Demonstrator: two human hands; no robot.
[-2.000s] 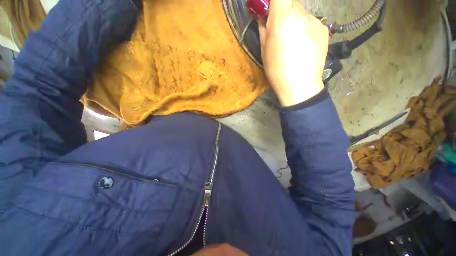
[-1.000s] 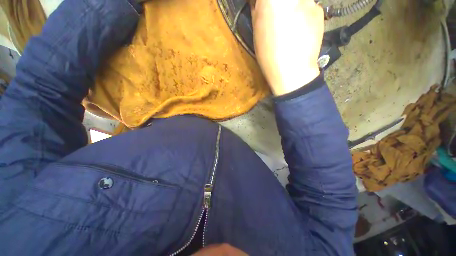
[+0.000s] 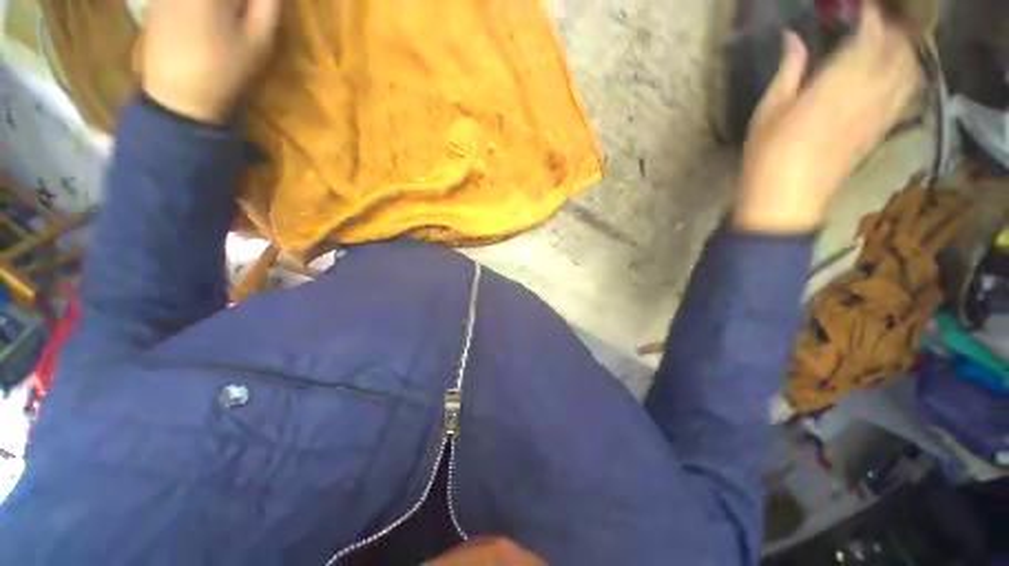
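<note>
A mustard-tan suede-like garment piece (image 3: 443,122) lies flat on the pale table in front of me, its near edge folded and rippled against my jacket. My left hand (image 3: 208,55) is blurred at the garment's upper left, partly cut off by the top edge; whether it grips cloth cannot be told. My right hand (image 3: 830,122) is blurred at the upper right, away from the garment, thumb and fingers apart. A dark iron (image 3: 763,66) with a bit of red shows beside and behind its fingers, blurred and partly cut off.
A crumpled browner tan heap (image 3: 874,299) lies at the right, with teal and purple cloth (image 3: 974,376) beyond it. Another tan piece (image 3: 89,66) hangs at the far left. The pale, speckled tabletop (image 3: 631,188) shows between garment and right arm. Wooden and red items stand at the left.
My right hand and the iron have moved right, off the garment, and the hand has opened from the handle. My left hand has come into view at the upper left.
</note>
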